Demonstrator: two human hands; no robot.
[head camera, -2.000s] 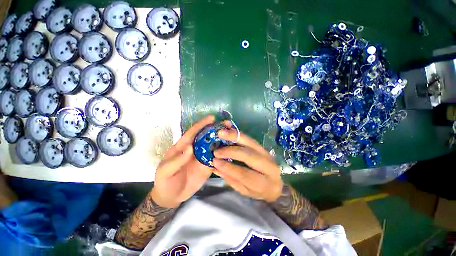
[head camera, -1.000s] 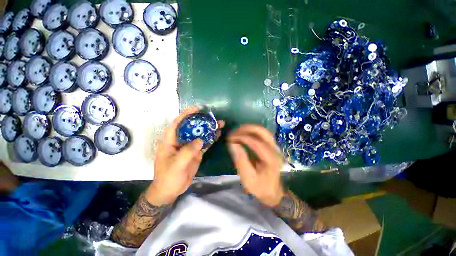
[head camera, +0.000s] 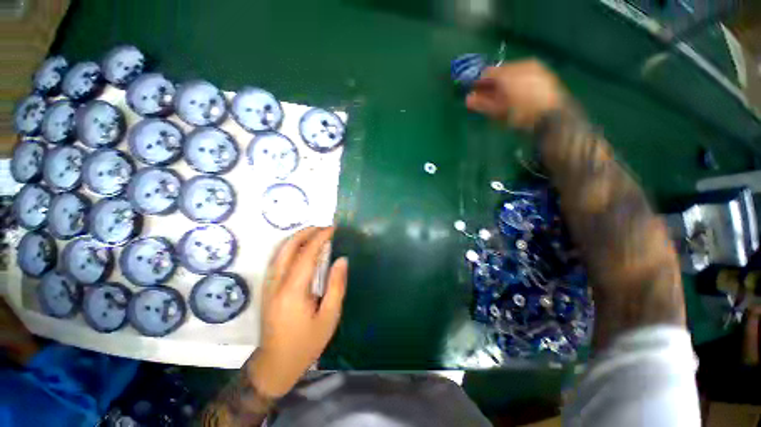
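My right hand (head camera: 517, 92) is stretched to the far side of the green mat and holds a blurred blue round circuit board (head camera: 469, 70) at its fingertips, with a thin pale wire beside it. Whether a housing is around the board cannot be told. My left hand (head camera: 299, 304) lies over the right edge of the white sheet (head camera: 259, 242), thumb apart from the fingers. A narrow pale strip shows between them; whether it is the sheet's edge or a held thing is unclear. Round housings (head camera: 209, 198) stand in rows on the sheet.
A heap of wired blue boards (head camera: 534, 275) lies at right, partly hidden by my right forearm. A small white ring (head camera: 430, 168) lies on the green mat (head camera: 400, 250). A silver metal device (head camera: 726, 225) stands at the right edge. Another person's blue sleeve (head camera: 67, 388) is at lower left.
The view has shifted. My right hand has moved far forward and now holds the blue piece. My left hand, which held a blue board before, is now lower over the sheet's edge.
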